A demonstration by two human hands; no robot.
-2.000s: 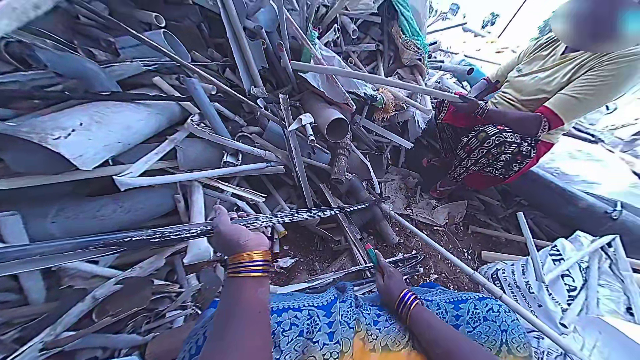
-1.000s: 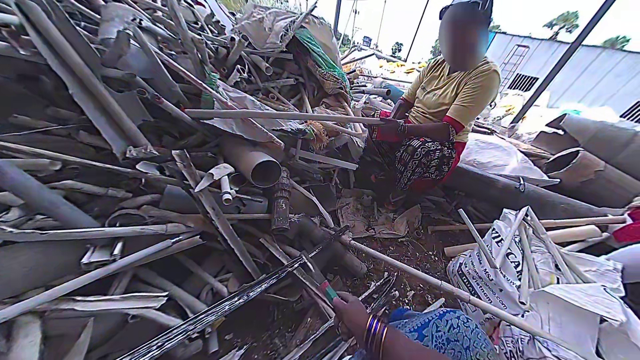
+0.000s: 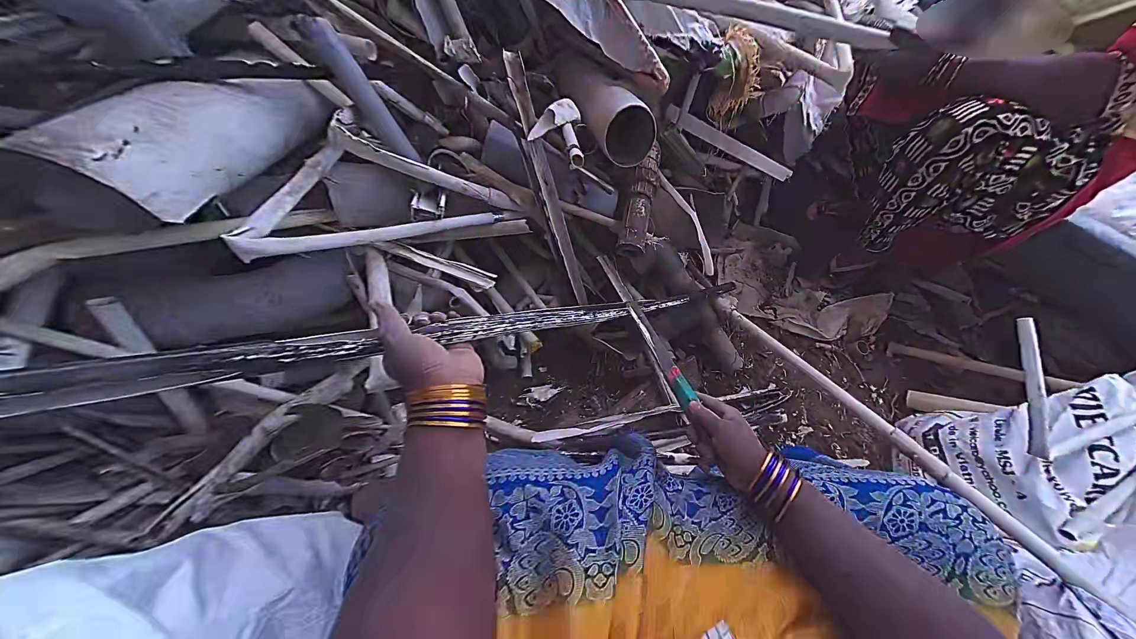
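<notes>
My left hand (image 3: 430, 351), with bangles at its wrist, is closed around a long dark strip (image 3: 293, 349) with a frayed, pale-streaked surface. The strip runs from the left edge to the centre. In my right hand (image 3: 723, 435) is the green and red handle of a long thin blade (image 3: 646, 328), tilted up and to the left. The blade crosses the strip near its tapered right end; whether the two touch cannot be told. Blue patterned cloth (image 3: 568, 524) covers my lap below both hands.
Scrap pipes and split pipe pieces lie heaped ahead, among them a wide open-ended pipe (image 3: 628, 133). A long pale pole (image 3: 852, 410) slants down to the right, beside a printed white sack (image 3: 1087, 417) holding pale lengths. Another person (image 3: 985, 169) sits at the upper right, holding a pipe.
My left hand, out of view one second ago, shows again on the dark strip. My right hand still holds the green-handled blade. The view has tilted down and turned left.
</notes>
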